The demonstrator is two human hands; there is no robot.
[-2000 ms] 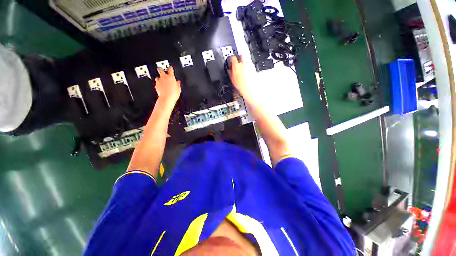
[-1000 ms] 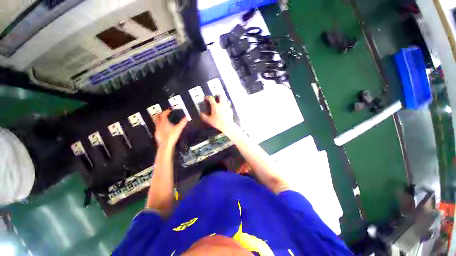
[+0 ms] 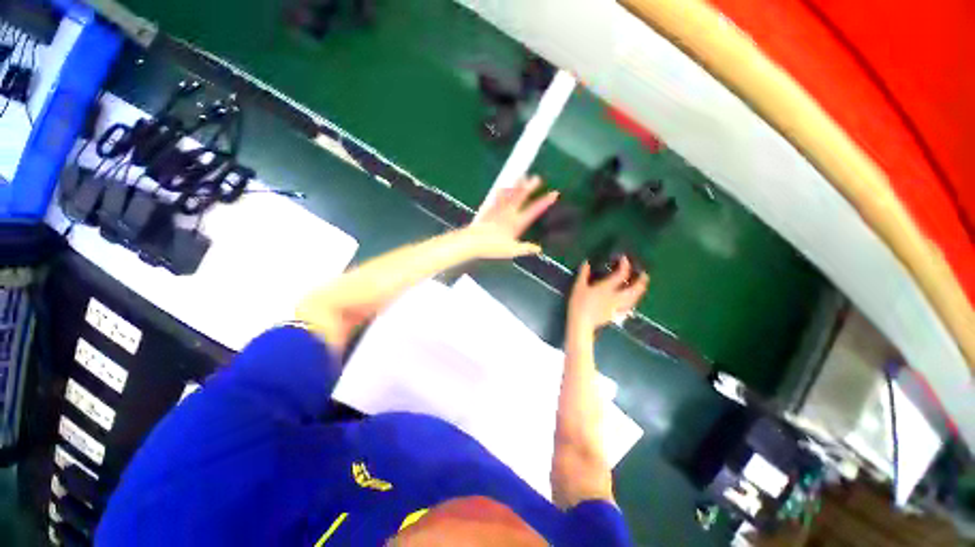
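My left hand [image 3: 513,222] is over the near edge of the green conveyor belt [image 3: 396,91], fingers spread, beside the white divider bar [image 3: 535,134]. It looks empty. My right hand [image 3: 609,294] is at the belt edge, fingers curved at a blurred black adapter [image 3: 605,267]; whether it grips it, I cannot tell. More blurred adapters [image 3: 631,192] lie on the belt just beyond my hands. Black adapters with coiled cords [image 3: 139,219] stand in a row on a white sheet [image 3: 294,240] at the left.
Blank white sheets [image 3: 460,353] lie before me. White sockets [image 3: 91,406] line the black bench [image 3: 160,369] at lower left. A blue bin [image 3: 64,118] is at upper left. Adapters [image 3: 508,91] lie beyond the bar. Equipment [image 3: 748,459] is at lower right. A red and yellow edge crosses upper right.
The view has turned right from the bench to the belt. Both hands have left the sockets and reached to the belt. The black adapter under my left hand at the sockets is no longer with it.
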